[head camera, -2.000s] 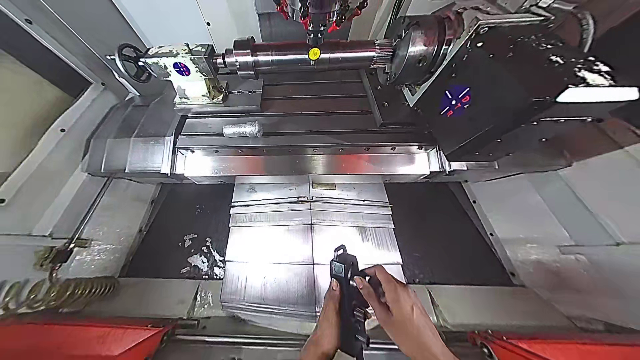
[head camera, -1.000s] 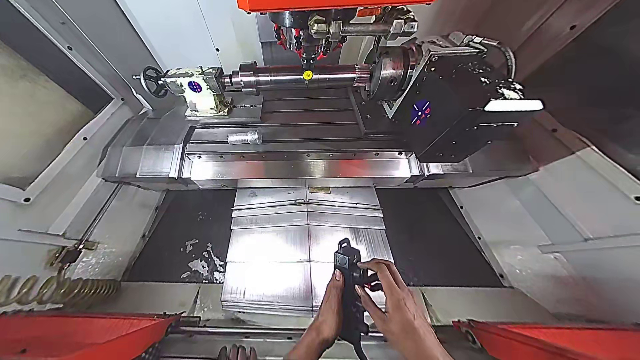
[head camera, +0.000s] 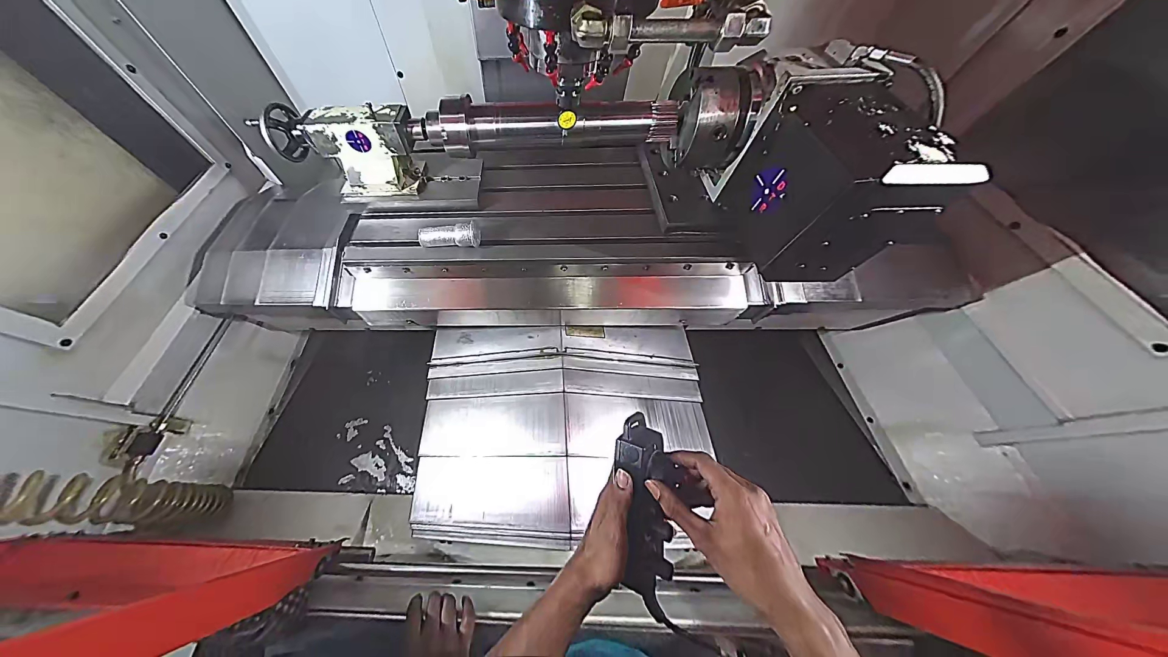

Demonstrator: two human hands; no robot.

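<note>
My left hand (head camera: 604, 538) is wrapped around a black handheld control pendant (head camera: 644, 520), whose cable hangs from the lower end. With thumb and fingers, my right hand (head camera: 730, 520) grips a dark knob on the pendant's right side. Beyond the hands, a splined steel shaft (head camera: 520, 126) lies horizontally between the tailstock (head camera: 360, 151) at the left and the chuck (head camera: 716, 119) of a black rotary unit (head camera: 812, 182). A yellow-faced dial indicator (head camera: 567, 120) hangs below the spindle head (head camera: 557, 14), in front of the shaft; whether its tip touches is unclear.
A clear, capped cylinder (head camera: 449, 235) lies on the slotted machine table (head camera: 557, 228). Metal way covers (head camera: 493, 424) slope below it. A coiled hose (head camera: 119, 500) is at left. Red door panels (head camera: 995, 607) flank the front sill. Another person's hand (head camera: 440, 625) rests at the sill.
The dial indicator and spindle head sit slightly farther left along the shaft than two seconds ago. Another person's fingers have appeared at the sill. Both my hands keep hold of the pendant; the view has shifted.
</note>
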